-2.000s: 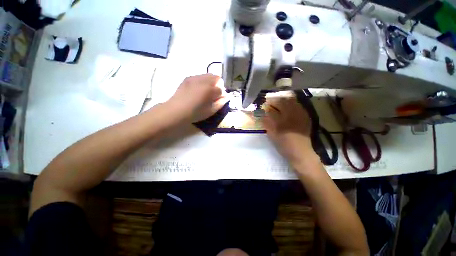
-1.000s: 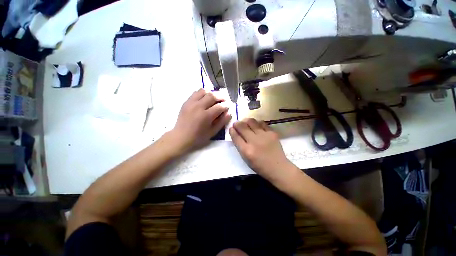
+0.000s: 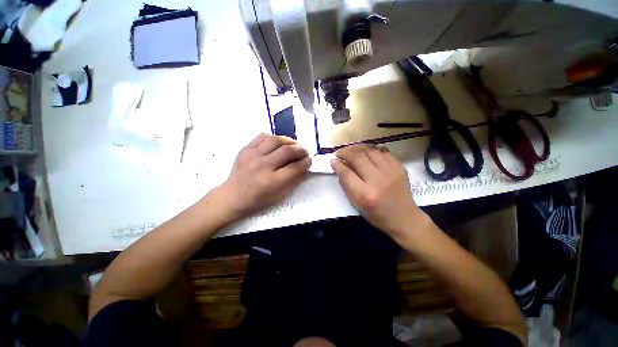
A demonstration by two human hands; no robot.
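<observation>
My left hand [image 3: 268, 169] and my right hand [image 3: 373, 181] are near the table's front edge, just before the needle area. Their fingertips hold a small white piece [image 3: 322, 163] between them. A dark fabric piece [image 3: 284, 123] shows beyond my left fingers, left of the needle; its near part is hidden. The presser foot area [image 3: 313, 115] is washed out by bright light. The white sewing machine [image 3: 434, 27] stands over the work.
Black scissors [image 3: 442, 129], red-handled scissors [image 3: 511, 135] and a short dark strip [image 3: 400, 125] lie right. A narrow dark strip [image 3: 406, 137] runs under the scissors. Stacked rectangles [image 3: 166, 41], pale pieces [image 3: 152, 118] and a black-and-white piece [image 3: 71, 87] lie left.
Both hands have moved toward the front edge, away from the needle. A white piece now shows between the fingertips, and the dark piece lies beyond my left hand. The camera view has shifted.
</observation>
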